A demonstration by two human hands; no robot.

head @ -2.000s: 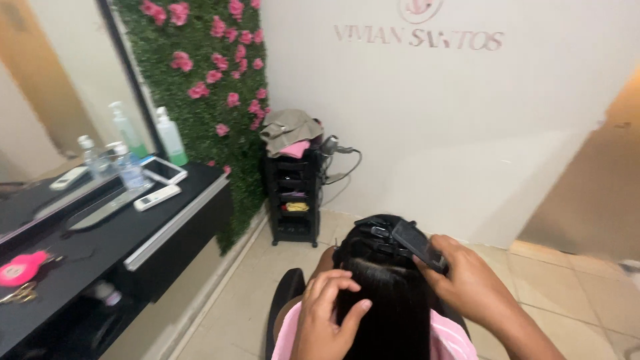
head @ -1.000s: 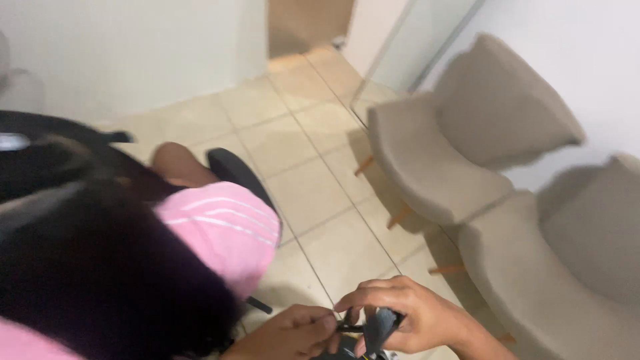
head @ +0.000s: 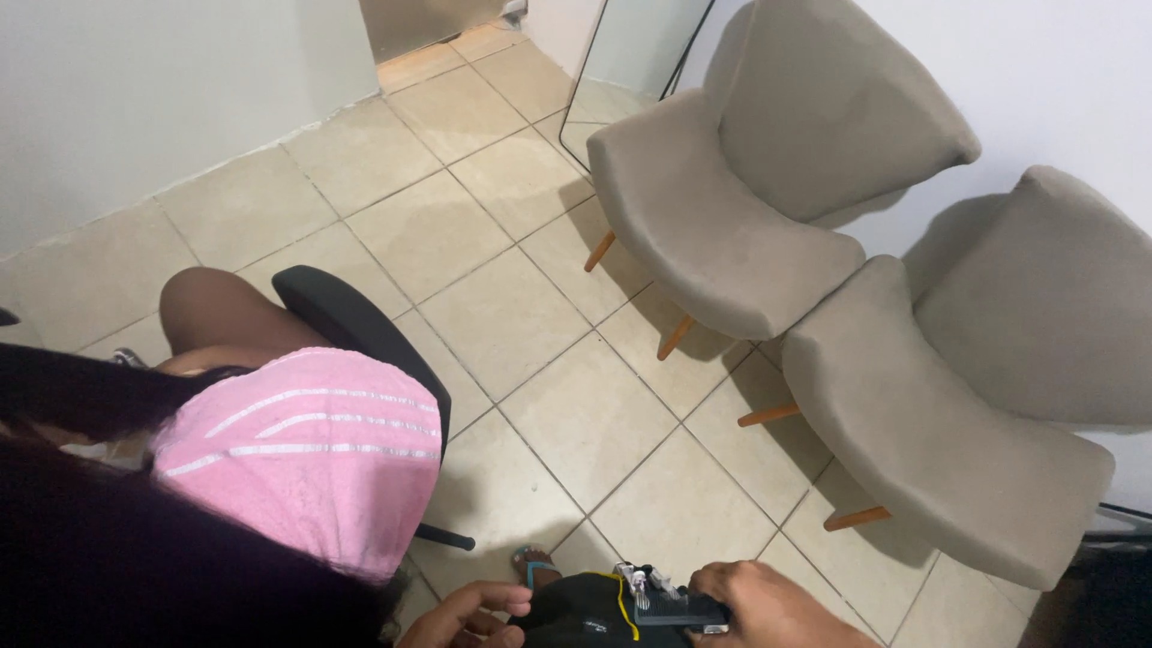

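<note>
At the bottom edge my right hand [head: 765, 603] grips a flat, black, ridged tool [head: 679, 614], perhaps a comb; its exact kind is unclear. Metallic clips [head: 641, 583] sit beside it at the yellow-trimmed edge of a black garment [head: 576, 607]. To the left of these, my left hand [head: 472, 616] has its fingers apart and shows nothing held, though the frame cuts it off. Long dark hair [head: 180, 549] of a seated person fills the lower left. Over that person's shoulder lies a pink cloth with white stripes [head: 315, 450].
The person sits on a black chair [head: 351, 315]. Two beige upholstered chairs [head: 711, 207] [head: 927, 405] with wooden legs stand along the right wall. A mirror [head: 621, 72] leans behind them. A sandaled foot [head: 535, 567] shows on the tiled floor [head: 540, 315].
The view has swung from the wall and counter to the chairs. My hands, earlier at the person's head, are away from the hair. Close together one second ago, they are now apart.
</note>
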